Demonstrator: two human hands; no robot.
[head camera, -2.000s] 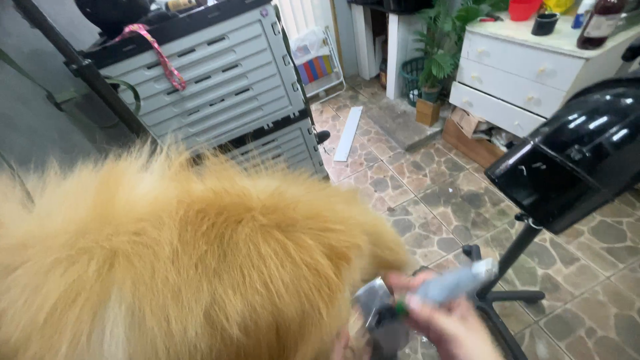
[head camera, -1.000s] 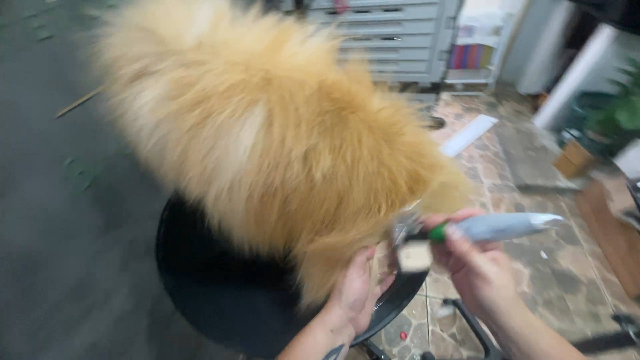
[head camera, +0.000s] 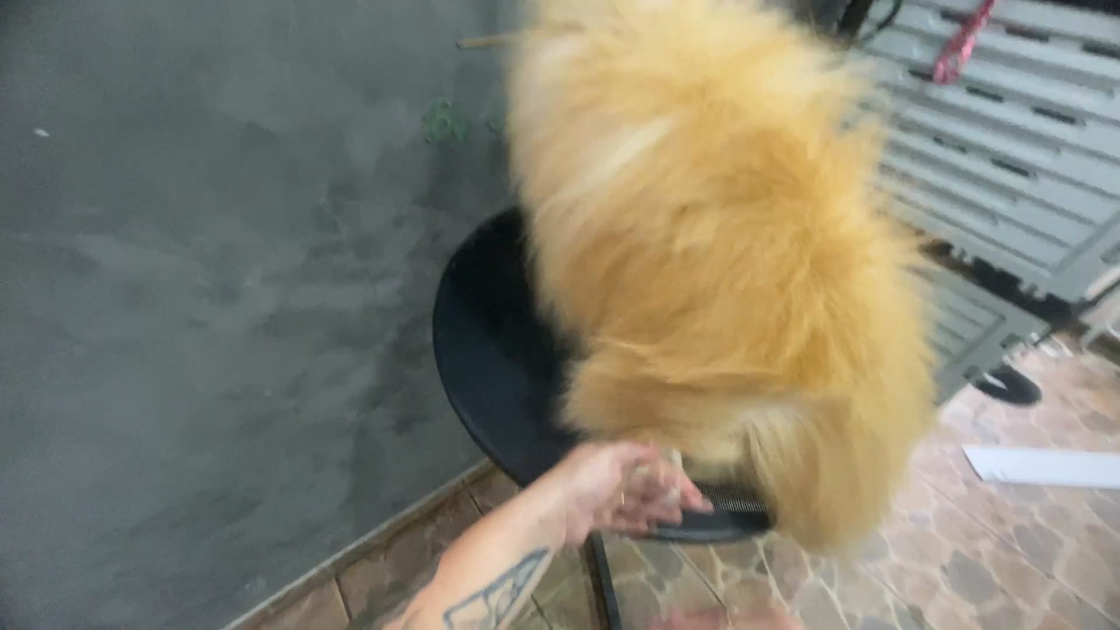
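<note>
A fluffy golden long-haired dog (head camera: 726, 262) stands on a round black grooming table (head camera: 499, 350), its head out of sight. Near the dog's rear lower fur is my left hand (head camera: 634, 490), palm turned partly up and fingers loosely curled; whether it grips a paw or some fur cannot be made out. Only a strong blur of my right hand (head camera: 726, 617) shows at the bottom edge, below the tabletop, and what it holds is hidden.
A grey wall (head camera: 219, 306) runs along the left. Behind the dog on the right are grey slatted crates (head camera: 989, 166) with a pink patterned strap (head camera: 962, 48) hanging over them. A white flat strip (head camera: 1041, 466) lies on the stone-patterned floor (head camera: 962, 560).
My right hand, which held a grey-and-green grooming tool by the dog's rear, has dropped to the bottom edge. The view has swung left, toward the wall.
</note>
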